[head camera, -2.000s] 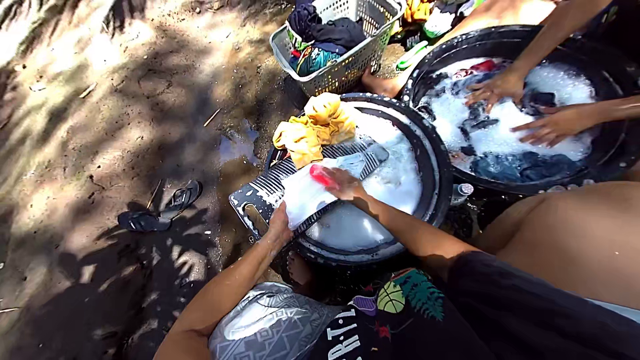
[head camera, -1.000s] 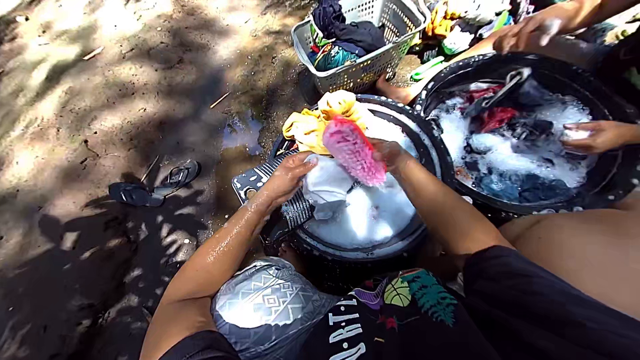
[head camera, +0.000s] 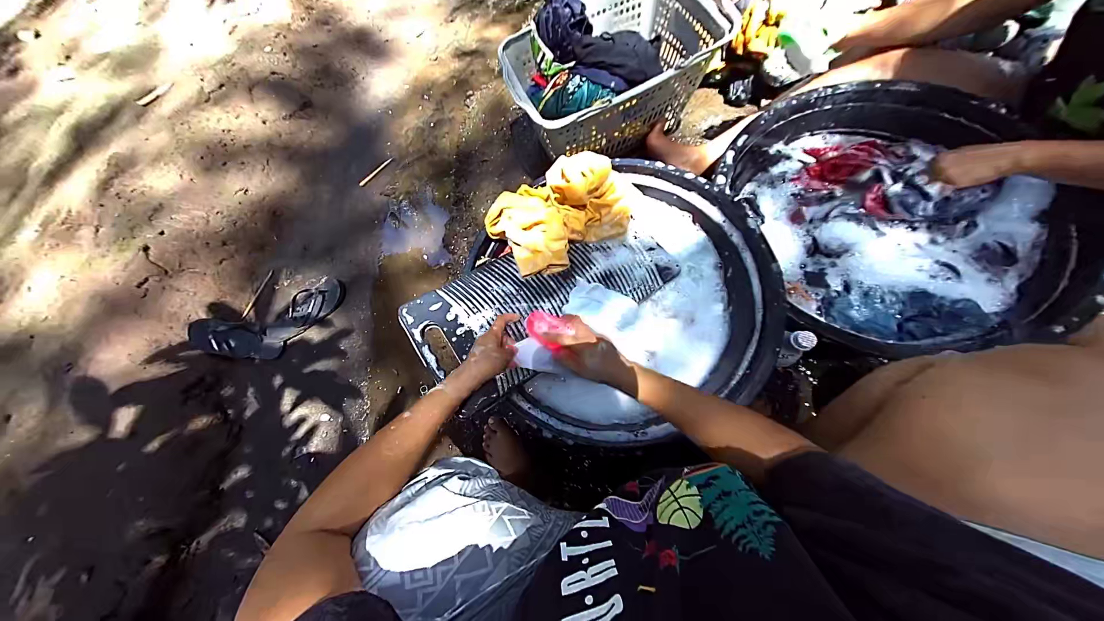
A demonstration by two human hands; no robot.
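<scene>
A ridged black washboard lies slanted across a round black tub of suds. My right hand grips a pink scrub brush and presses it on a white wet cloth over the board's lower part. The cloth's near edge is held by my left hand, beside the board's handle slot. More white cloth trails toward the foam. A bunched yellow cloth rests on the upper edge of the board and the tub rim.
Another person's hand reaches into a second black tub with red and blue clothes in foam. A grey plastic basket of clothes stands behind. A capped bottle stands between the tubs. Dark flip-flops lie on the muddy ground at left.
The pink brush, raised above the tub a second ago with its bristles showing, is down on the white cloth. More of the washboard shows. In the second tub, one hand of the other person has moved.
</scene>
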